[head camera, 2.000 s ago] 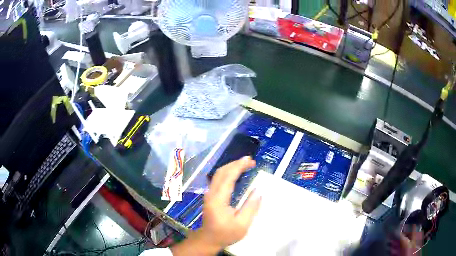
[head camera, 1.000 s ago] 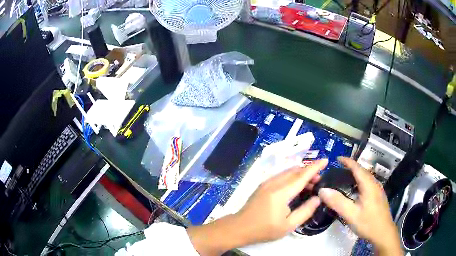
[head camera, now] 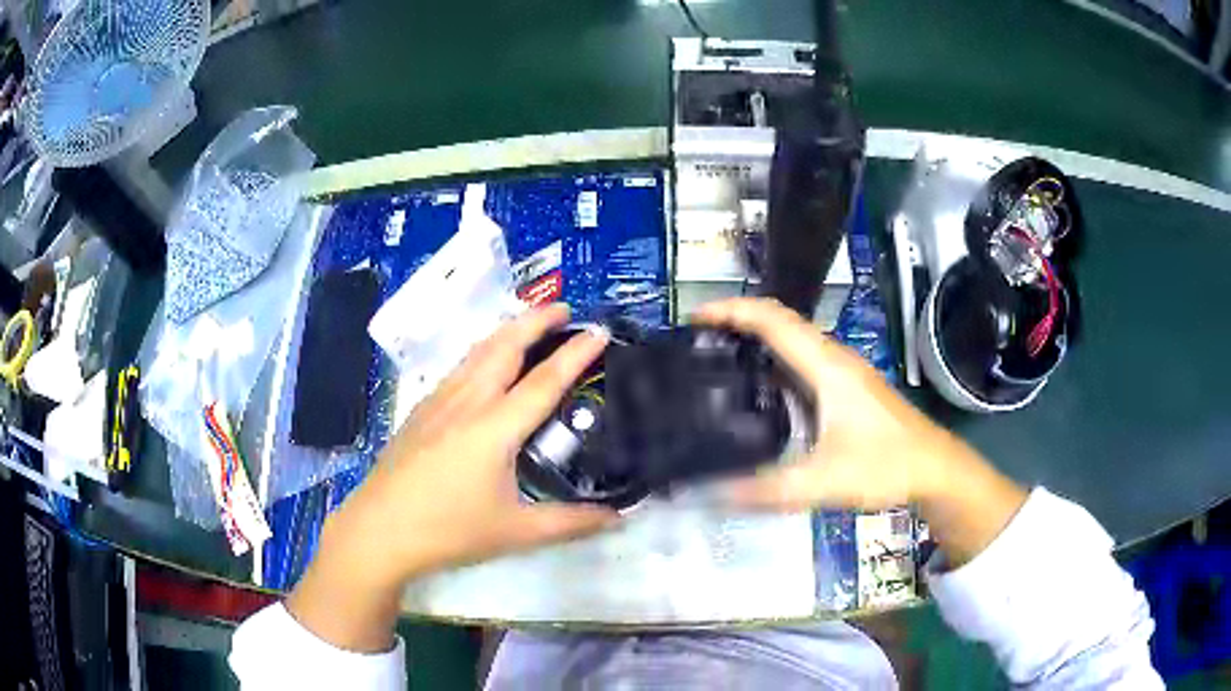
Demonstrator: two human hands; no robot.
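My left hand (head camera: pixel 452 466) is around the left side of an open round camera housing (head camera: pixel 578 429), with a silvery part and yellow wires inside. My right hand (head camera: pixel 857 425) holds a black inner housing part (head camera: pixel 695 405), blurred, against the right side of the open housing. Both parts are over the white work pad (head camera: pixel 635 574). The part's underside and the fingertips beneath it are hidden. The thick black electric screwdriver (head camera: pixel 814 189) hangs just beyond my right hand.
A pale screw feeder (head camera: pixel 722 176) stands beyond the pad. An open camera unit (head camera: pixel 999 344) with wires lies at right. At left are a black phone-like rectangle (head camera: pixel 335 358), bubble bag (head camera: pixel 230 236), printed strip (head camera: pixel 232 473), yellow-black tool (head camera: pixel 122 419) and fan (head camera: pixel 115 81).
The view has swung right, centring the pad. Both hands have moved apart around the parts. Silvery part and yellow wires now show at left, the black part at right.
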